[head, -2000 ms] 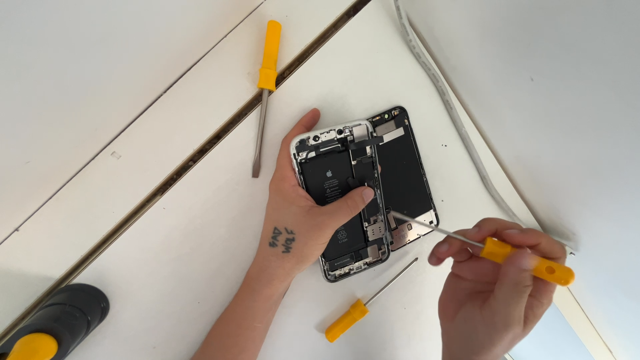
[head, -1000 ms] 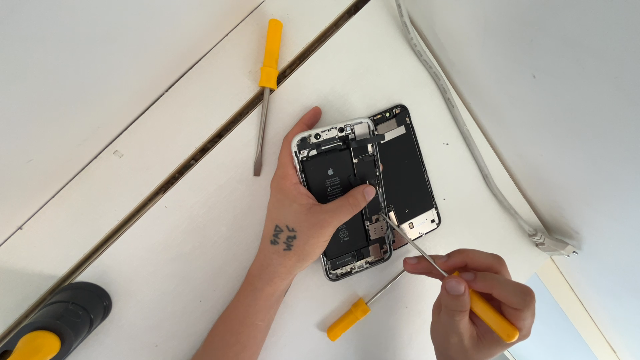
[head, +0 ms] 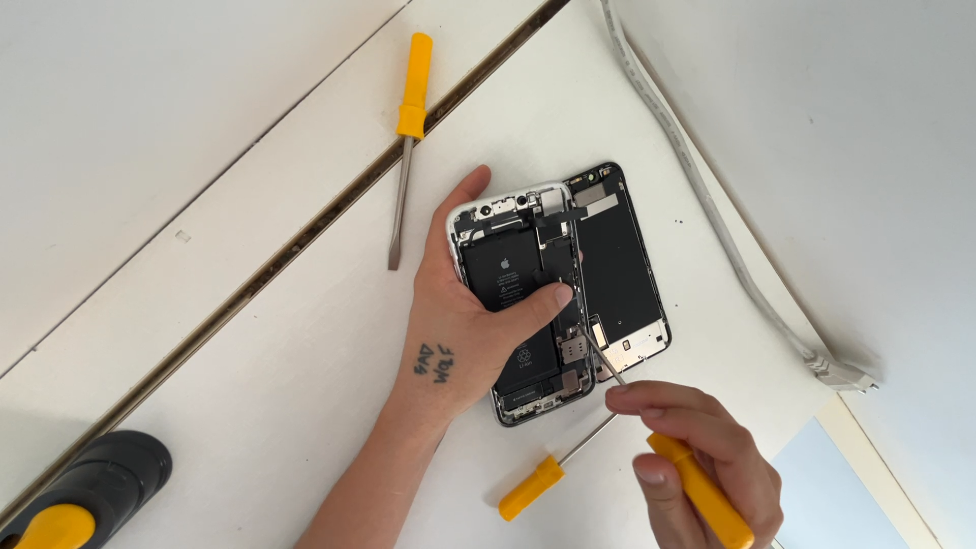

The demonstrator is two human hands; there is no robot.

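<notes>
My left hand [head: 473,328] grips the open body of an iPhone [head: 507,267], its thumb lying across the black battery and the fingers mostly hidden beneath. Battery, cameras and metal SIM tray housing show inside. The phone's display assembly [head: 621,259] lies inner side up at its right, joined near the top by dark flex cable. My right hand [head: 701,450] holds a yellow-handled screwdriver [head: 705,488], its shaft reaching up-left to the phone body's right edge beside the SIM housing. The tip is too small to make out clearly.
Below the phone lies a second yellow-handled screwdriver [head: 532,488]; a flathead screwdriver [head: 412,114] lies at upper left across a dark groove [head: 305,232] in the white surface. A grey cable with a plug [head: 839,374] runs down the right. A black and yellow tool [head: 114,480] occupies the lower left corner.
Two seconds ago the screwdriver in my right hand lay at a flatter angle over the display's lower part. Its handle has swung downward and its shaft now meets the phone body's edge. My left hand keeps its hold.
</notes>
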